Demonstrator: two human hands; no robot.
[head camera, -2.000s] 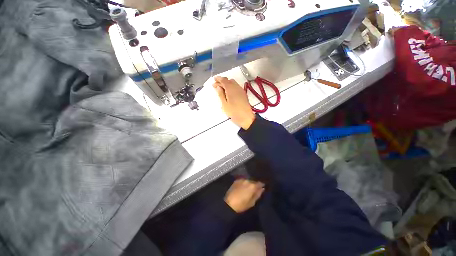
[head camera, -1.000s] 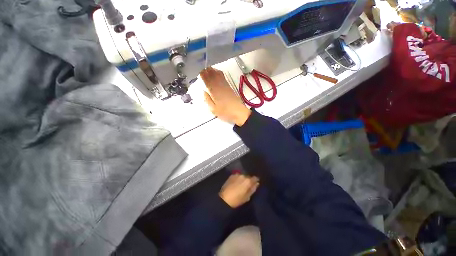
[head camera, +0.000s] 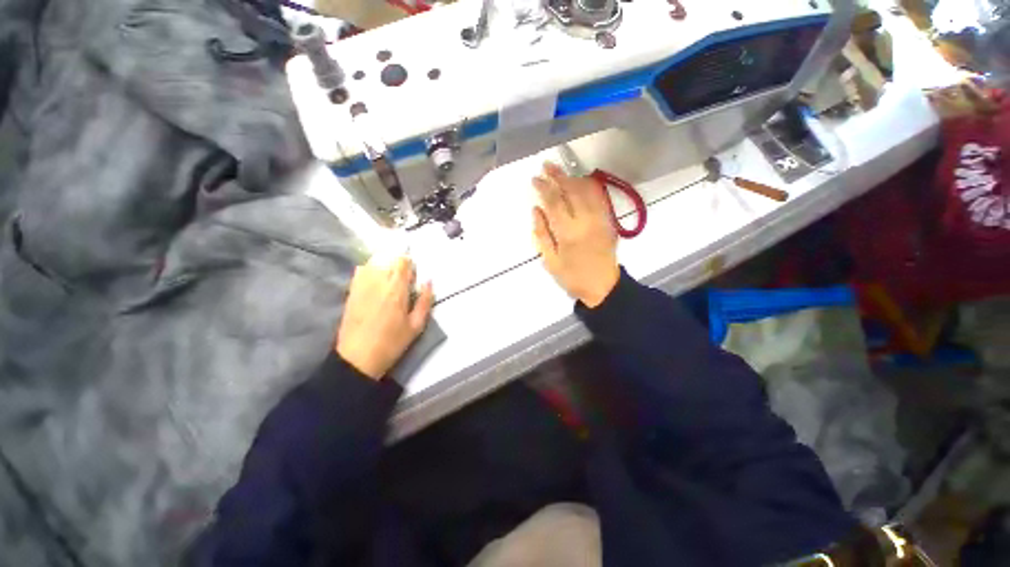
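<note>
The mottled grey garment (head camera: 166, 332) covers the left side of the white table. My left hand (head camera: 382, 316) lies over its plain hem rib (head camera: 418, 352) near the corner, thumb apart from the fingers; whether it pinches the cloth is hidden. My right hand (head camera: 578, 230) is palm down on the table beneath the machine arm, fingers apart, with nothing visible in it. It partly covers the red-handled scissors (head camera: 635, 210). The presser foot and needle area (head camera: 440, 208) is between and above my hands, with no cloth visible under it.
The white sewing machine (head camera: 476, 100) with a blue stripe spans the back of the table. A tool with an orange-brown handle (head camera: 762, 189) lies at the right. Below the table edge are a blue basket (head camera: 781, 297) and pale cloth. Red fabric (head camera: 980, 210) is at far right.
My left hand has come up from below the table edge onto the hem rib. My right hand has moved onto part of the scissors. The view has shifted slightly.
</note>
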